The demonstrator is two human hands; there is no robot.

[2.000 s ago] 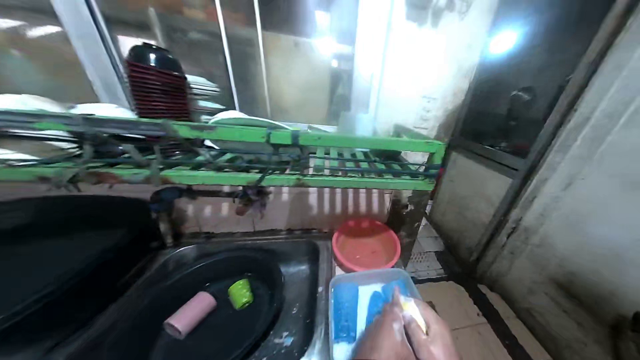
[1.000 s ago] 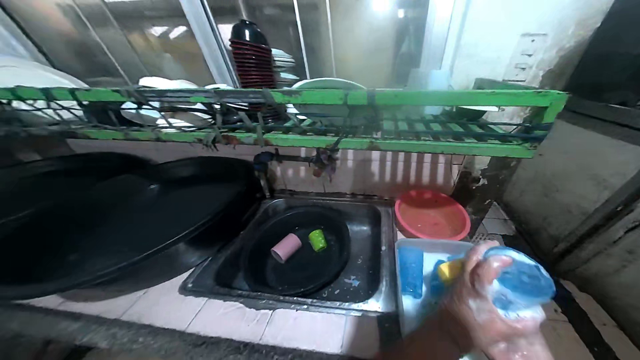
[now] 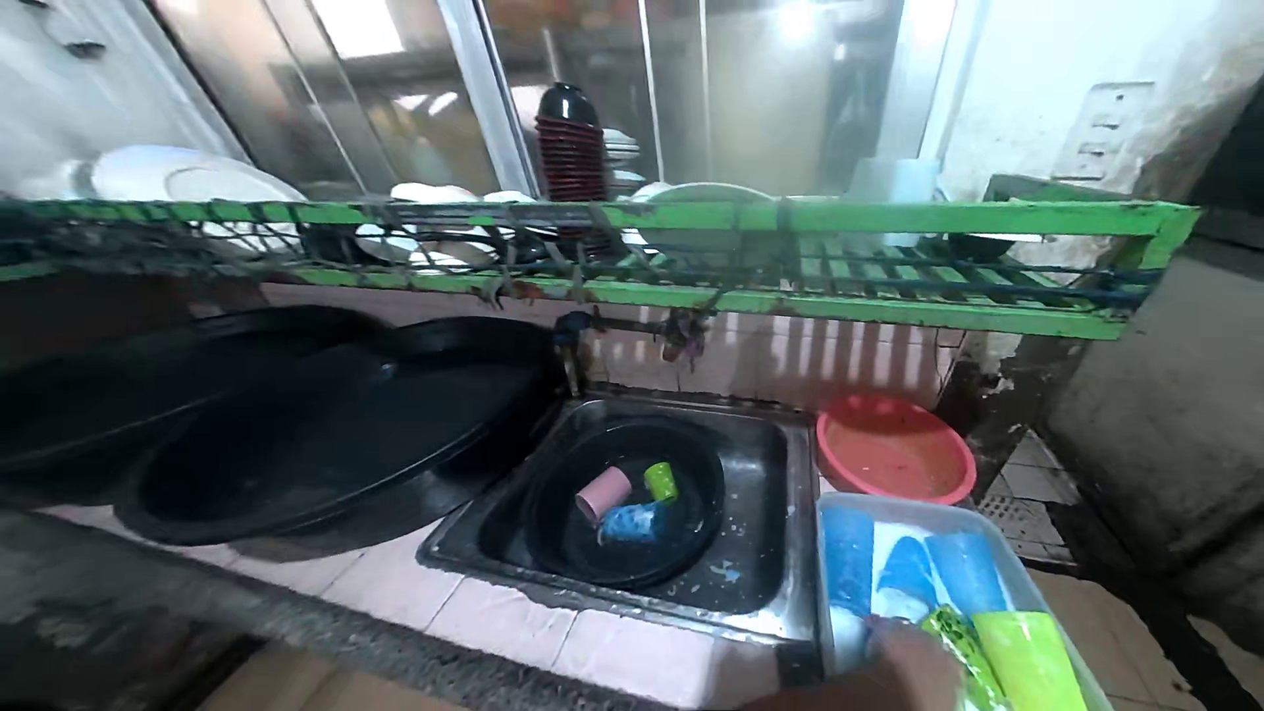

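Observation:
My left hand (image 3: 913, 664), blurred at the lower right edge, reaches into a clear plastic container (image 3: 1027, 563), against a green patterned item (image 3: 963, 647); its fingers are partly hidden, so its grip is unclear. My right hand is out of view. Several blue cups (image 3: 847, 553) and a lime-green cup (image 3: 1032, 657) lie in the container with whitish suds. Left of it, a black basin (image 3: 691, 553) sits in the steel sink (image 3: 760, 494). The basin holds a pink cup (image 3: 603, 492), a small green cup (image 3: 661, 481) and a blue cup (image 3: 635, 521).
A red basin (image 3: 894, 449) stands behind the container. Large black tubs (image 3: 346, 434) lean left of the sink, beside a faucet (image 3: 570, 346). Above runs a green dish rack (image 3: 889, 217) with plates, stacked dark red bowls (image 3: 570, 158) and other dishes. The tiled counter edge (image 3: 513, 617) is in front.
A blue cup now lies in the black basin, where only the pink and green cups lay before. The soapy blue cup is no longer held up over the container. The view has shifted left.

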